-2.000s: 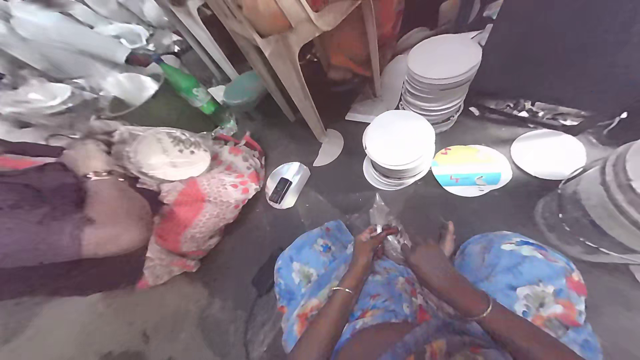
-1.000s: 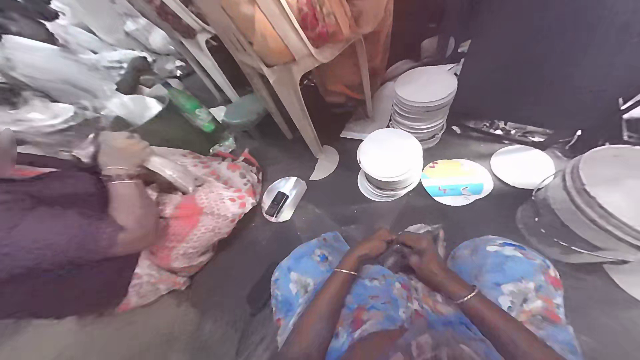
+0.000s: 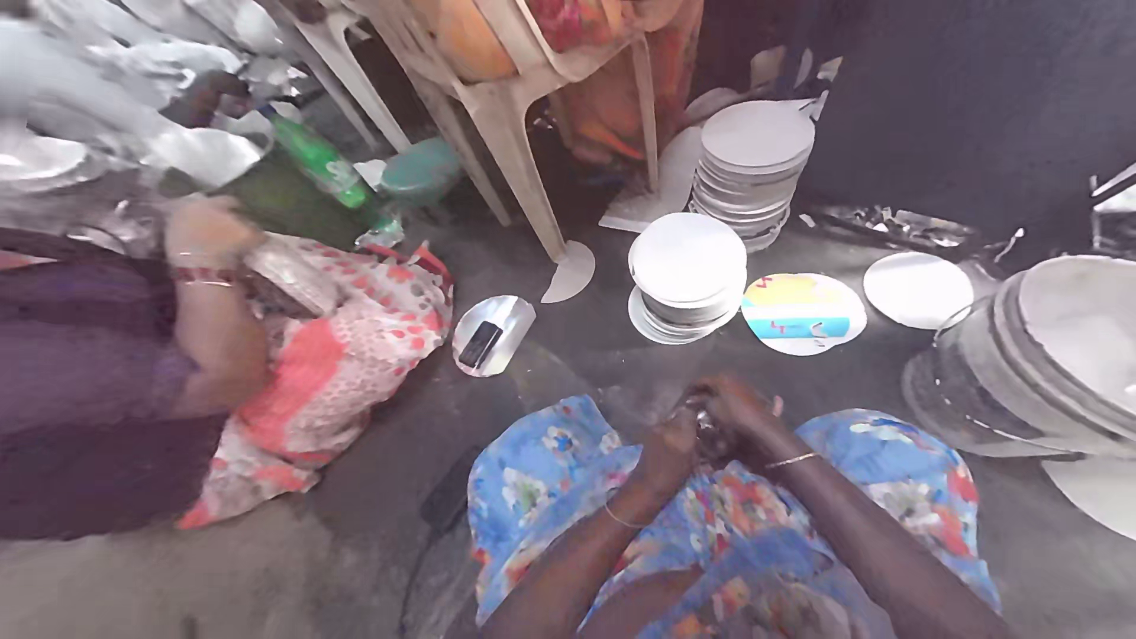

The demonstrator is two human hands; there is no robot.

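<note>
My left hand (image 3: pixel 672 441) and my right hand (image 3: pixel 732 410) meet above my lap, over blue floral cloth (image 3: pixel 550 475). Both are closed around a small piece of shiny, clear plastic film (image 3: pixel 704 424), mostly hidden by the fingers. Beyond my hands stands a short stack of white round discs (image 3: pixel 688 266). To its right lies a disc with a yellow and blue print (image 3: pixel 803 312), then a plain white disc (image 3: pixel 919 289). A taller disc stack (image 3: pixel 757 142) rises behind. Left of my hands, a dark phone-like object (image 3: pixel 480 344) rests on a silvery disc (image 3: pixel 510 324).
A co-worker's hand (image 3: pixel 209 232) holds a wrapped bundle (image 3: pixel 297 275) at the left. Behind are a green bottle (image 3: pixel 318 160), a green stool (image 3: pixel 422 167) and a plastic chair (image 3: pixel 510 133). Large round-topped containers (image 3: pixel 1003 364) stand at the right, near metal scraps (image 3: pixel 896 224).
My hands have drawn together, and the film that stood up above my left hand two seconds ago is now bunched between them. The co-worker's hand has lifted the wrapped bundle from its flat position.
</note>
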